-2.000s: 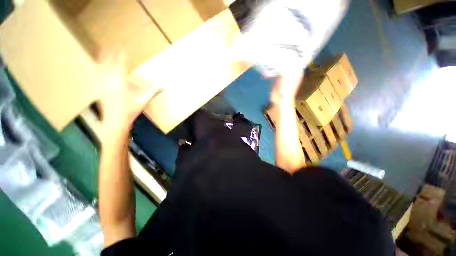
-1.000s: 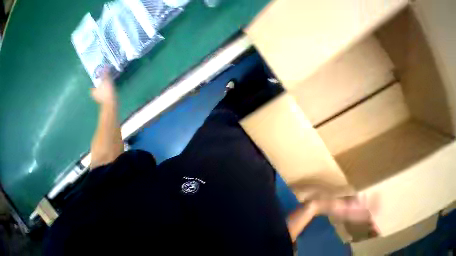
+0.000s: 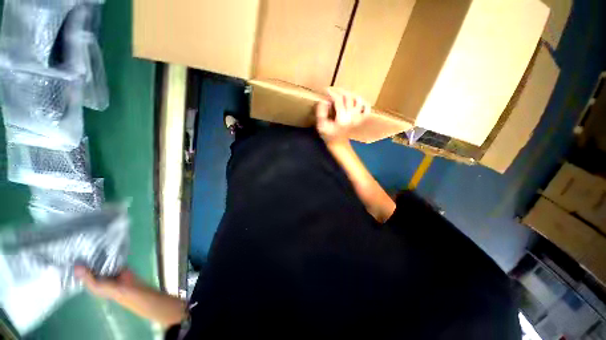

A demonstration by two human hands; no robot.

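My left hand [image 3: 109, 284] holds a bubble bag [image 3: 73, 246] at the lower left, over the green table. The bag is blurred; I cannot tell if it is one or several. More bubble bags [image 3: 43, 103] lie in an overlapping row above it on the table. An open, brown carton [image 3: 302, 43] stands at the top centre, its visible inside empty and its flaps spread. My right hand [image 3: 342, 116] grips the carton's near edge, fingers over the rim.
The green table [image 3: 123, 146] has a pale metal edge [image 3: 171, 179] on my left. Blue floor with a yellow line [image 3: 420, 171] lies beyond my body. Brown boxes [image 3: 571, 199] stand at the far right. Flat brown cardboard [image 3: 521, 109] lies beside the carton.
The view has turned, so the carton is now ahead of me. My left hand, reaching to the bag row one second ago, now holds a bag. My right hand has closed on the carton's near edge.
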